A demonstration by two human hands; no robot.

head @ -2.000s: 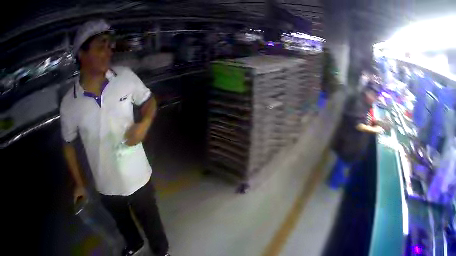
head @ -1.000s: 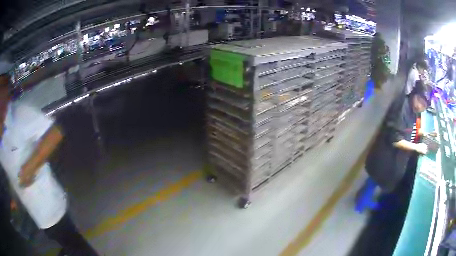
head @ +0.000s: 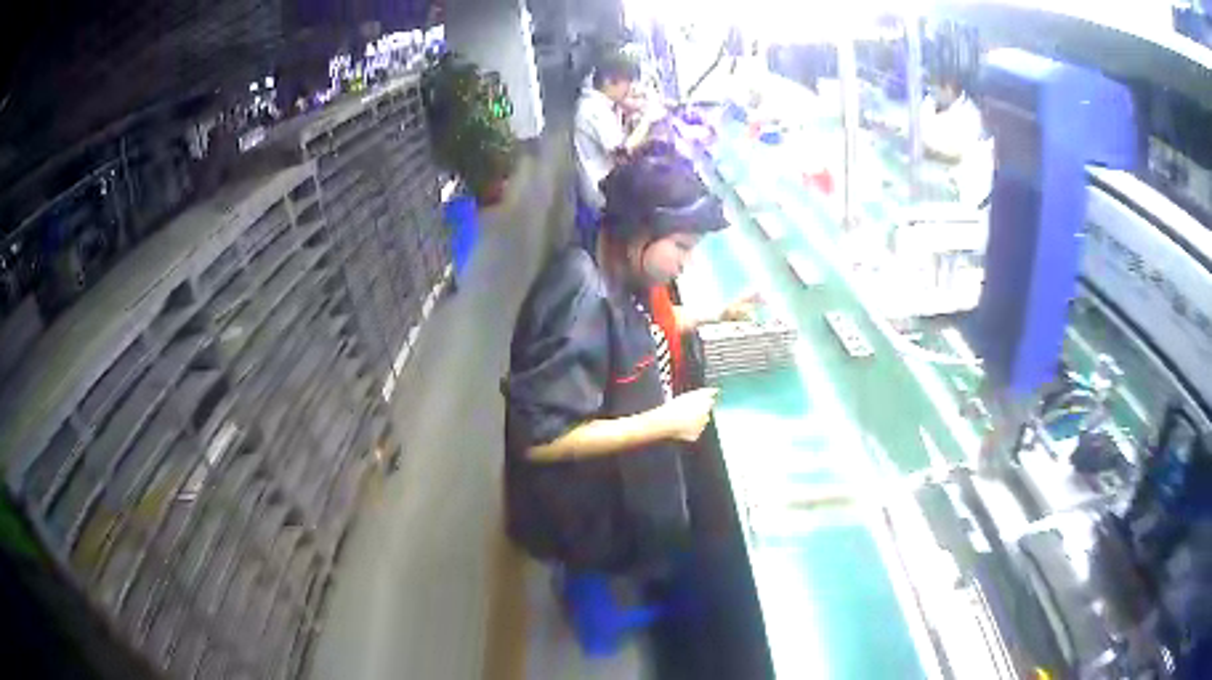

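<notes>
Neither of my hands is in the picture. The green table (head: 831,585) runs away from me on the right side of the view. A stack of flat light bars or trays (head: 748,348) stands on it, in front of a seated person. A small pale fixture (head: 848,335) lies alone on the line right of the stack, and another pale bar (head: 806,270) lies farther along. Their details are washed out by glare.
A person in dark clothes (head: 585,399) sits on a blue stool (head: 594,614) at the table. Other workers are farther back. Grey shelf racks (head: 266,319) line the left, with a plant (head: 472,126) behind. A blue upright machine (head: 1030,226) and black cables are at right.
The view has swung right along the line. The standing person in white has left the picture; the racks have shifted left and the seated person and table now appear nearer the middle.
</notes>
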